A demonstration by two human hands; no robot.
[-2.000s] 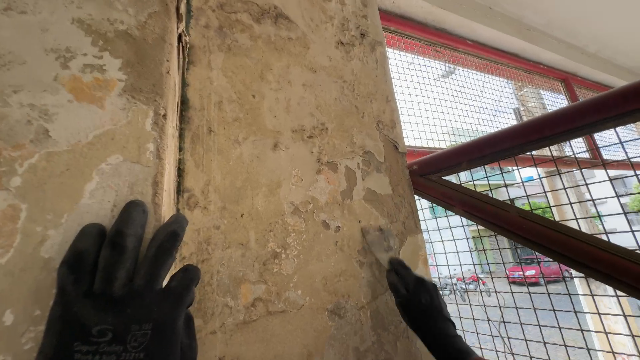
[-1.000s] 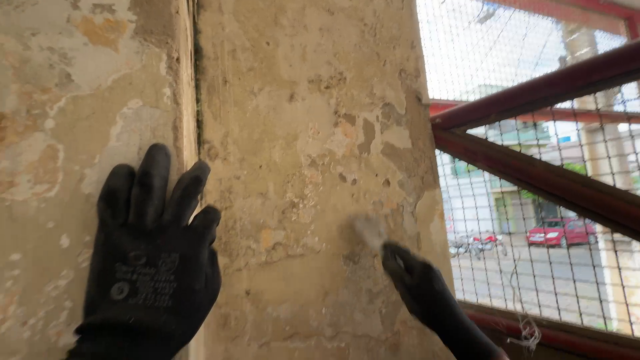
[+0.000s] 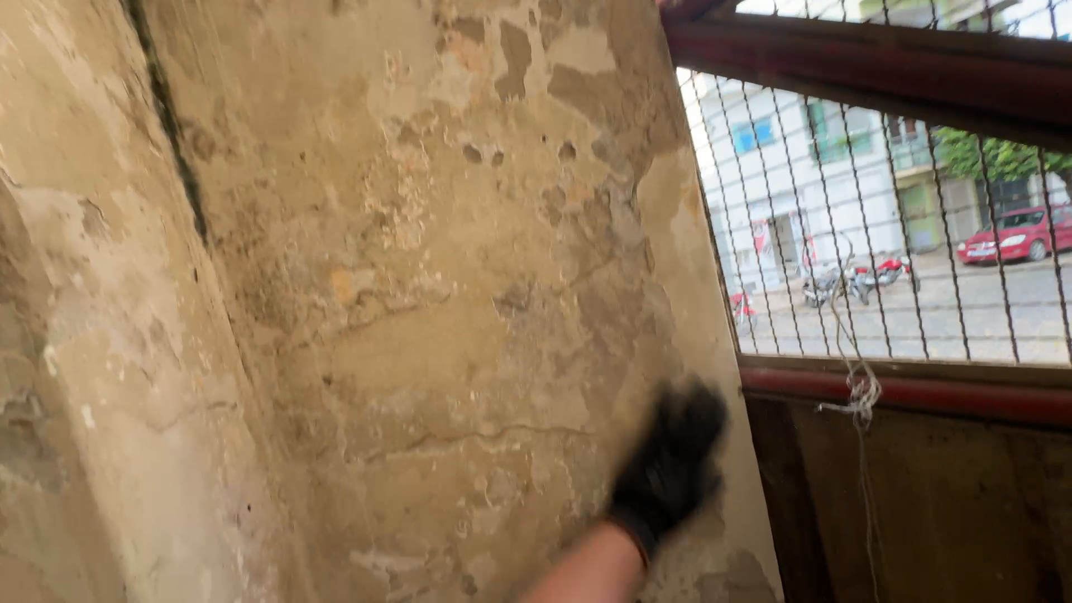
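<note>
My left hand (image 3: 670,461), in a black work glove, is blurred by motion at the lower right of the wall. Its forearm comes up from the bottom edge, bare above the cuff. The fingers point up over the patchy, peeling plaster wall (image 3: 419,352), close to its right edge, and no tool shows in them. Whether they touch the plaster cannot be told. Pits, cracks and flaked paint mark the wall surface. My right hand is out of view.
Right of the wall is a wire mesh screen (image 3: 837,209) with a dark red diagonal bar (image 3: 837,71) and a lower red rail (image 3: 913,396). A frayed white string (image 3: 863,394) hangs at the rail. A plaster ridge (image 3: 142,335) runs down the left. Outside stand motorcycles and a red car.
My left hand has moved from the wall's left part to its right edge. My right hand, with a blurred scraper-like tool in the earlier frames, has left the view. The view has shifted.
</note>
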